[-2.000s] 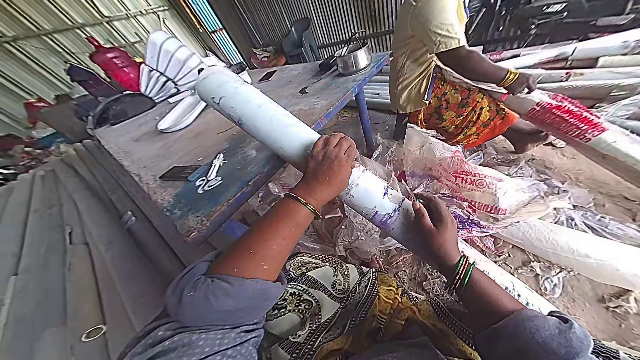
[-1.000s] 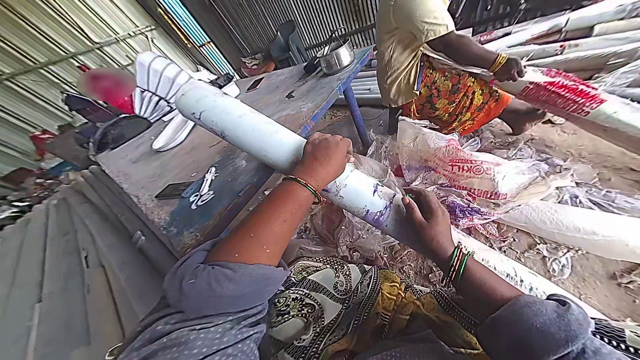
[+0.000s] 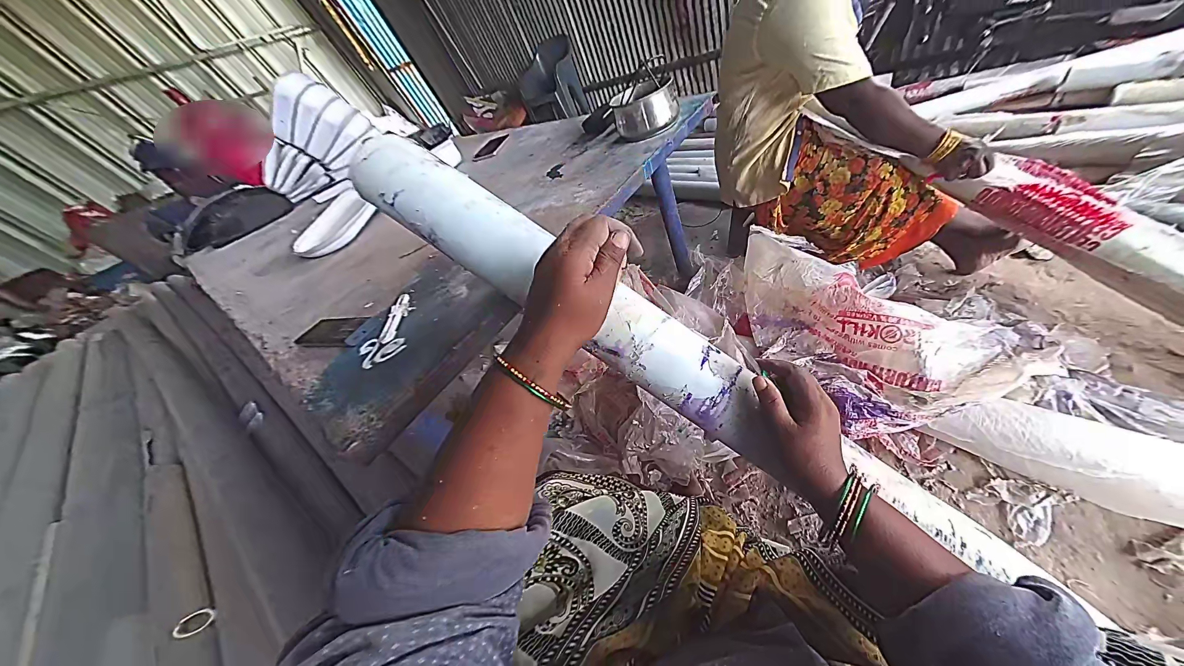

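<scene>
A long pale blue-white roll point(image 3: 462, 222), tube-shaped, with purple and dark marks, slants across my lap from upper left to lower right. My left hand point(image 3: 578, 277) is wrapped over its middle, fingers curled around the far side. Lower down, my right hand point(image 3: 800, 421) rests against the roll's near right part, thumb and fingers bent; whether it grips the roll or a bit of film on it cannot be told. Crumpled clear plastic film point(image 3: 647, 416) lies behind and beneath the roll. The roll's upper end is above the table.
A worn table point(image 3: 555, 190) carries scissors point(image 3: 387, 333), a dark flat item point(image 3: 331, 331), a steel pot point(image 3: 646, 109) and white fanned pieces point(image 3: 319, 139). Printed plastic sheeting point(image 3: 860, 324) and a white roll point(image 3: 1064, 453) lie at right. A co-worker point(image 3: 786, 102) holds a red-printed roll point(image 3: 1064, 203).
My right hand has moved slightly along the roll's surface, and my left hand keeps its hold. The co-worker's hand has shifted on the red-printed roll.
</scene>
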